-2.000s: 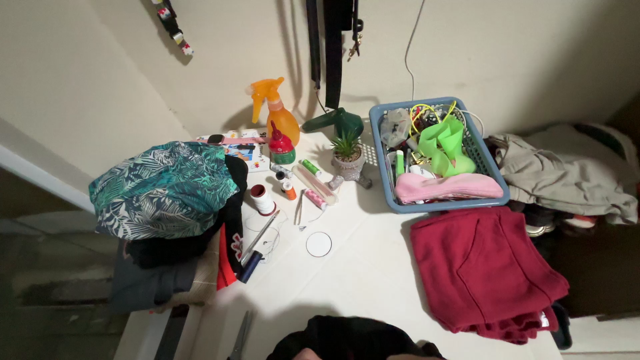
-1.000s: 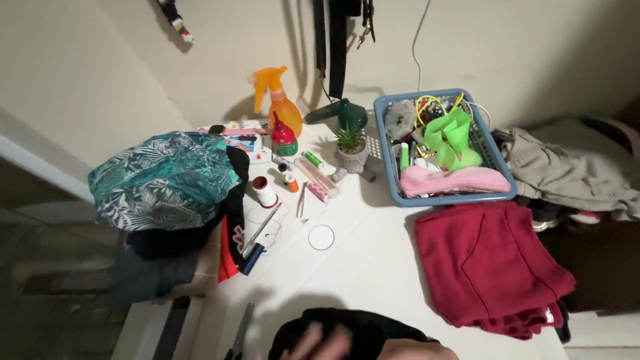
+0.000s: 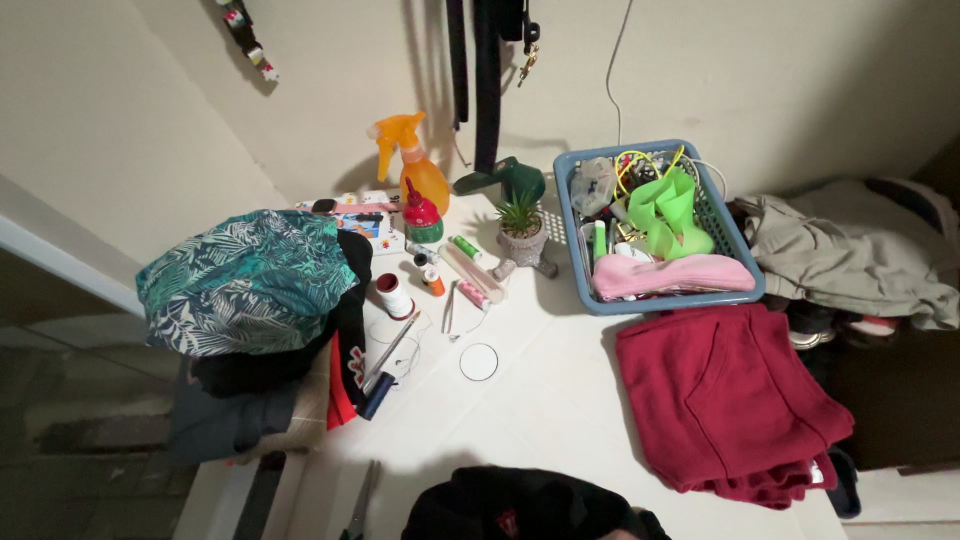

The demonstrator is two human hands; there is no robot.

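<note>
A bunched black cloth (image 3: 525,499) with a small red mark lies at the bottom edge of the head view. Only a sliver of my right hand (image 3: 619,535) shows against it, and its fingers are hidden. My left hand is out of sight. Left of the cloth are scissors (image 3: 364,499), partly cut off by the frame. Farther back lie a dark blue thread spool (image 3: 377,395), a slim pointed tool (image 3: 391,351), tweezers (image 3: 449,309) and a loose thread. A white thread spool (image 3: 394,297), an orange one (image 3: 434,282) and a pink one (image 3: 473,295) sit behind them.
Folded red fabric (image 3: 727,405) lies right, below a blue basket (image 3: 667,304) of supplies. Patterned teal fabric (image 3: 247,281) tops a clothes pile at left. An orange spray bottle (image 3: 424,180), a red-green bottle (image 3: 422,217) and a potted plant (image 3: 523,244) stand near the wall.
My left hand, seen blurred over the black cloth one second ago, has left the view. My right hand has mostly dropped below the bottom edge.
</note>
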